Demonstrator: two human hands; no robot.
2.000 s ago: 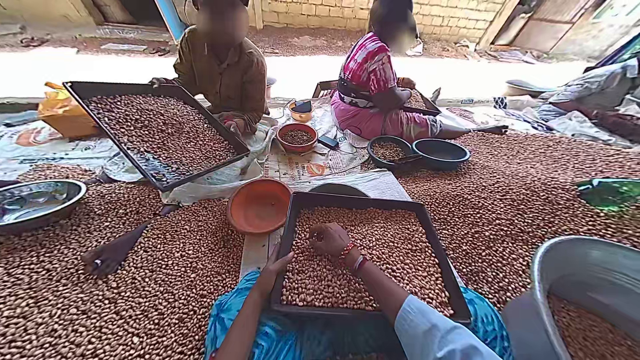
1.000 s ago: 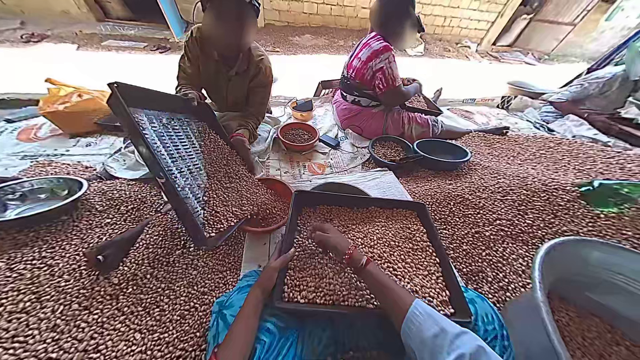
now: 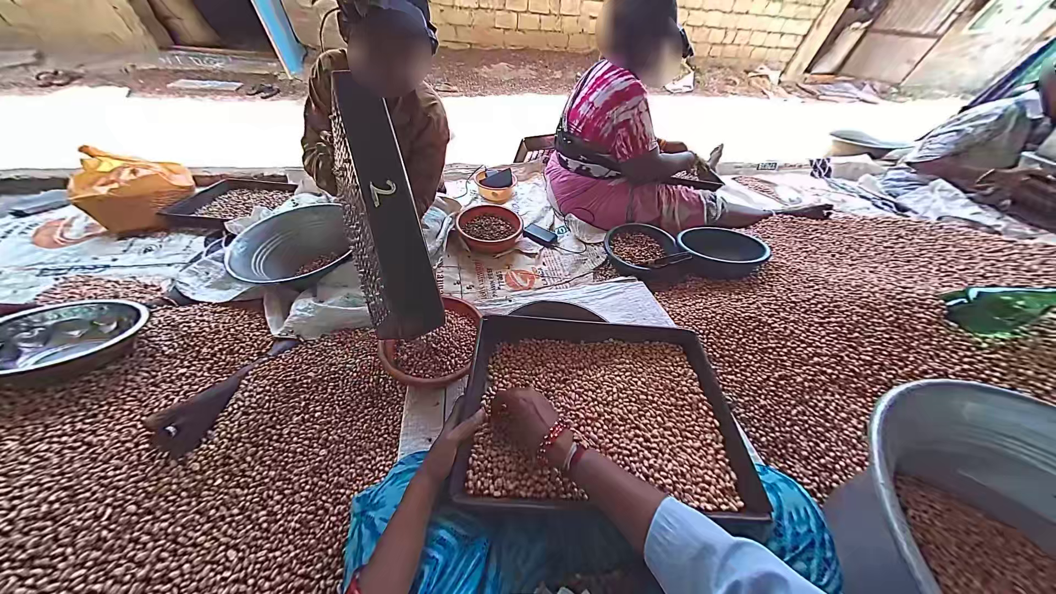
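Observation:
A square dark-rimmed tray (image 3: 716, 388) full of light brown nuts (image 3: 627, 412) rests over my lap. On its left rim lies my left hand (image 3: 450, 441), thumb over the edge and fingers mostly hidden beneath it. My right hand (image 3: 524, 417), with red beaded bracelets at the wrist, is down on the nuts near the tray's left side; its fingertips are hidden, so whether it holds any nuts does not show. Just beyond the tray's left corner, a clay-coloured bowl (image 3: 429, 384) holds nuts under a co-worker's steeply tilted tray (image 3: 388, 214).
Loose nuts (image 3: 124, 478) cover the ground on both sides. A large metal tub (image 3: 891, 462) stands at the right. To the left are a metal basin (image 3: 74, 379) and a dark flat scoop-like tool (image 3: 198, 412). Two dark bowls (image 3: 724, 252) sit ahead; two co-workers sit beyond.
The co-worker at the left has tipped their tray from nearly flat to nearly upright, and nuts now lie in the clay-coloured bowl, which was empty. My left hand has stayed on the tray's rim.

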